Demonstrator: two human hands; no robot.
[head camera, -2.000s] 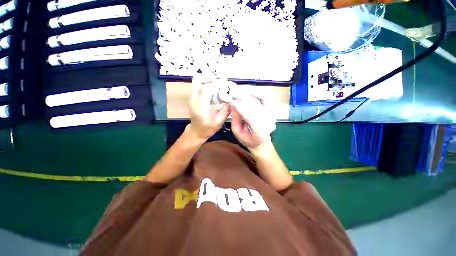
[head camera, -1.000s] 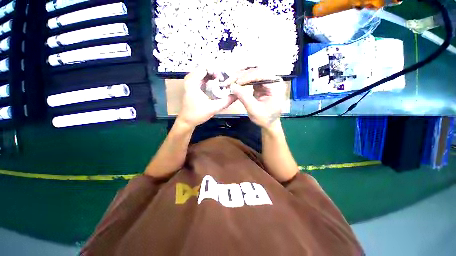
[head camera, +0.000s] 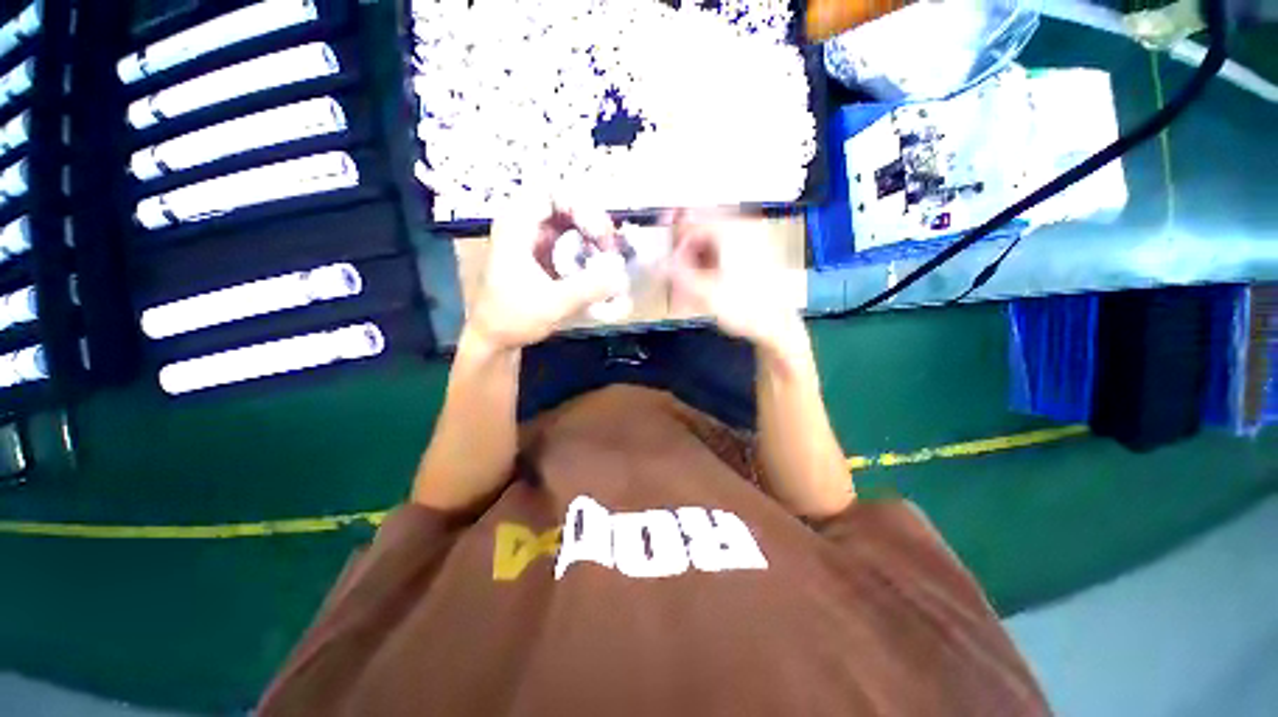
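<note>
My left hand (head camera: 526, 287) is above the tan work board (head camera: 638, 287) and holds a white tube housing (head camera: 572, 255), seen end-on with its round end up. My right hand (head camera: 736, 280) is just to the right, apart from the housing and blurred. Its fingers are bent, and I cannot tell whether it holds something. The black parts tray (head camera: 617, 216), heaped with small white parts, lies just beyond both hands.
Black tube trays (head camera: 266, 252) with white tubes lie at left. At right are a blue tray (head camera: 830, 210) with a white block (head camera: 911, 175), a clear plastic bag (head camera: 918, 49), part of the orange screwdriver (head camera: 848, 14) and its black cord (head camera: 1079, 175).
My right hand has moved away from the housing, and the thin dark stick seen in it earlier no longer shows. The orange screwdriver has shifted towards the top edge. The whole view has turned slightly.
</note>
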